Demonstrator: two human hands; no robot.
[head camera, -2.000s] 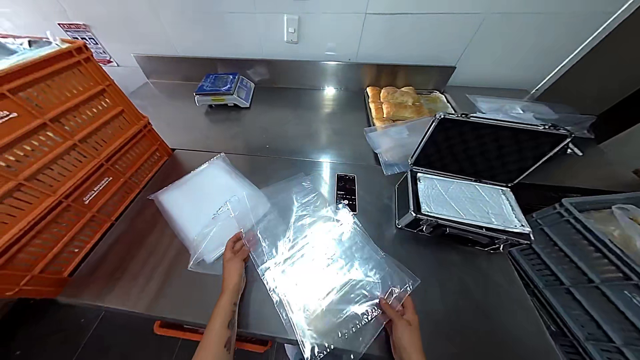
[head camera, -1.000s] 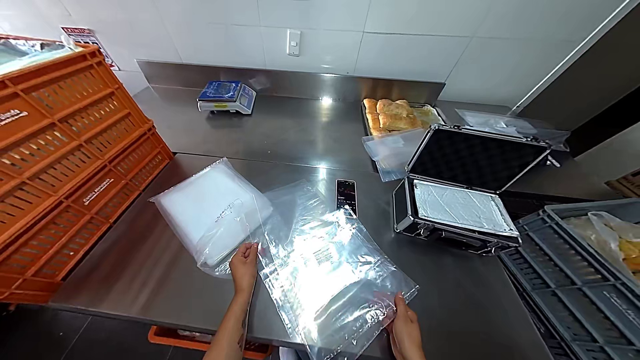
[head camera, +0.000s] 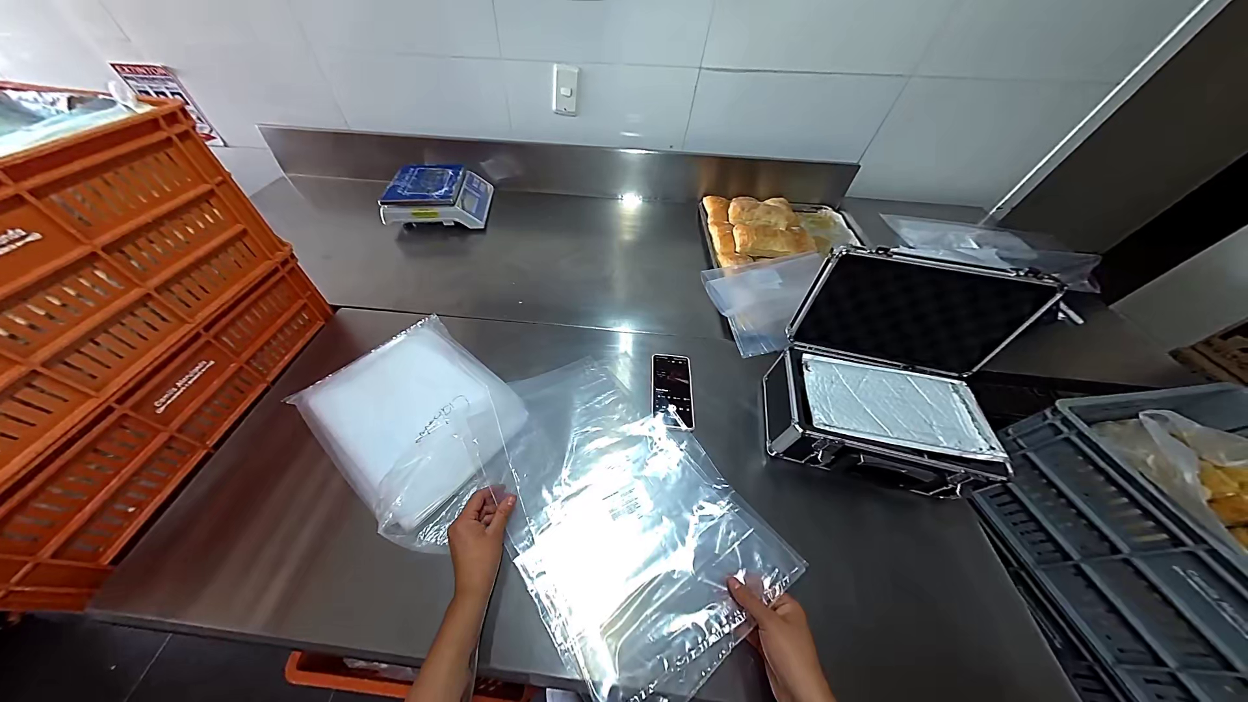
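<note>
Several clear plastic bags (head camera: 624, 526) lie overlapped at the front of the steel table, glare covering their middle. My left hand (head camera: 481, 531) pinches a clear plastic edge on their left side, thumb against fingers. At the lower right corner my right hand (head camera: 775, 619) grips the bags, thumb on top. Left of them lies a pack of white sheets in clear plastic (head camera: 409, 409), with handwriting on it; its lower right corner is close to my left hand. A phone (head camera: 673, 390) with its screen lit lies just beyond the bags.
An open black case (head camera: 887, 409) with a foil-covered block stands on the right. Behind are a tray of bread rolls (head camera: 765, 229) and a blue-topped scale (head camera: 436, 195). Orange crates (head camera: 127, 341) rise at the left, grey crates (head camera: 1102, 526) at the right. The steel table (head camera: 292, 565) ends in front.
</note>
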